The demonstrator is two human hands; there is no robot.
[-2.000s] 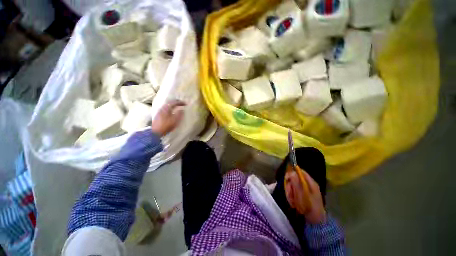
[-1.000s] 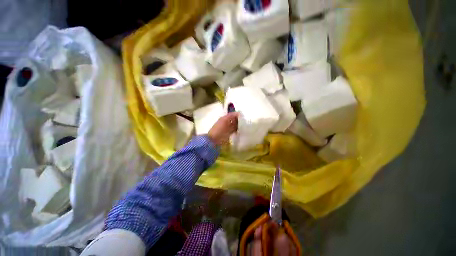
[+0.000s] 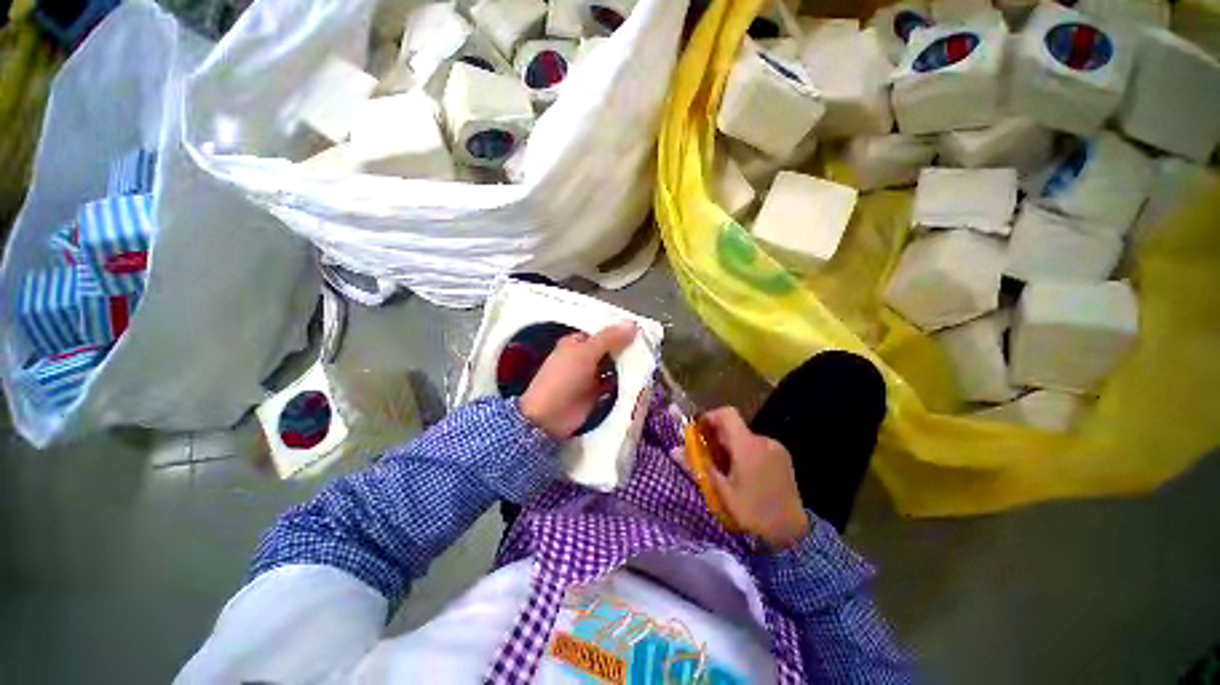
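Note:
A cream-white cube piece [image 3: 484,351] is held over the lap, its face with a dark blue and red round patch turned up. My left hand [image 3: 573,384] grips it, fingers over the patch and the right part of the face. My right hand [image 3: 752,475] holds scissors by the orange handles [image 3: 706,471]. The blades point up and left to the cube's right edge. They are thin and blurred, and I cannot tell if they are open or touch the edge.
A yellow sack [image 3: 923,468] of white cubes stands at the right. A white woven sack [image 3: 442,228] of cubes is at the upper middle. Another white sack [image 3: 201,321] holds blue-striped pieces at the left. A single cube [image 3: 304,422] lies on the grey floor [image 3: 174,575].
My left hand has brought a cube from the yellow sack back over the lap. The scissors have moved from pointing upward to the cube's right edge. The view has shifted, showing the left sack and floor cube.

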